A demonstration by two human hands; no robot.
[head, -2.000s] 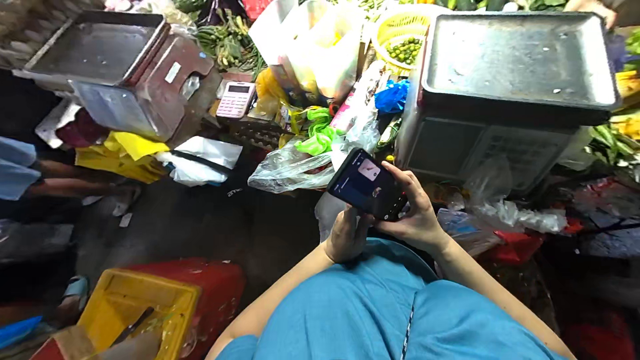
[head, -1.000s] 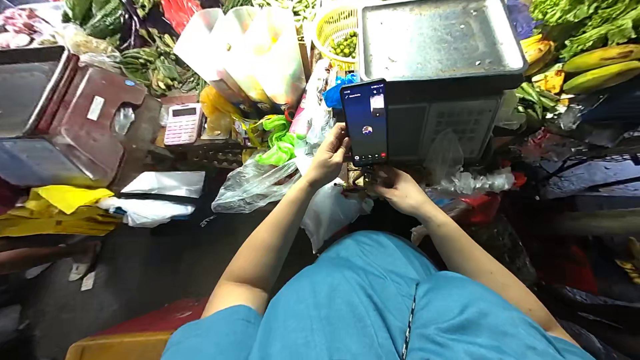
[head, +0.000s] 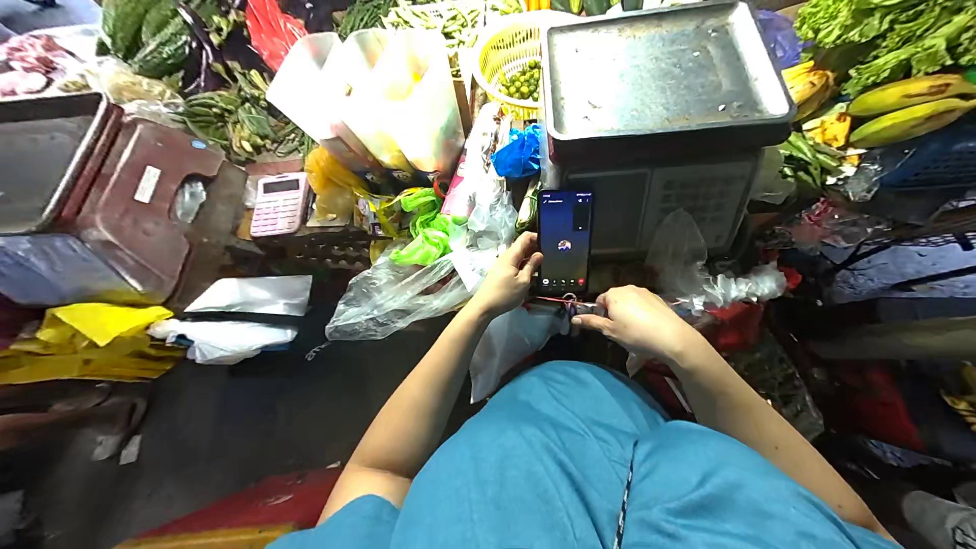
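A smartphone (head: 564, 242) stands upright against the front of a weighing scale (head: 663, 84), its lit screen facing me. My left hand (head: 512, 276) is at the phone's left edge, with fingertips touching it. Just below and right of the phone, my right hand (head: 642, 320) pinches a small thing near a ring and a thin red string; what exactly it holds cannot be told. A clear plastic bag (head: 511, 343) hangs beneath my hands. To the left lie a bright green plastic bag (head: 425, 229) and a crumpled clear bag (head: 396, 293).
A pink calculator (head: 279, 204) lies on the stall edge beside a second, reddish scale (head: 137, 198). Behind are a yellow basket (head: 507, 46) of small green fruits and a blue bag (head: 520, 151). Bananas (head: 911, 110) lie at right. Yellow bags (head: 91, 339) hang at left.
Two seconds ago both hands held the phone tilted near my lap. It moved forward and upright against the scale; my right hand came off it to just below.
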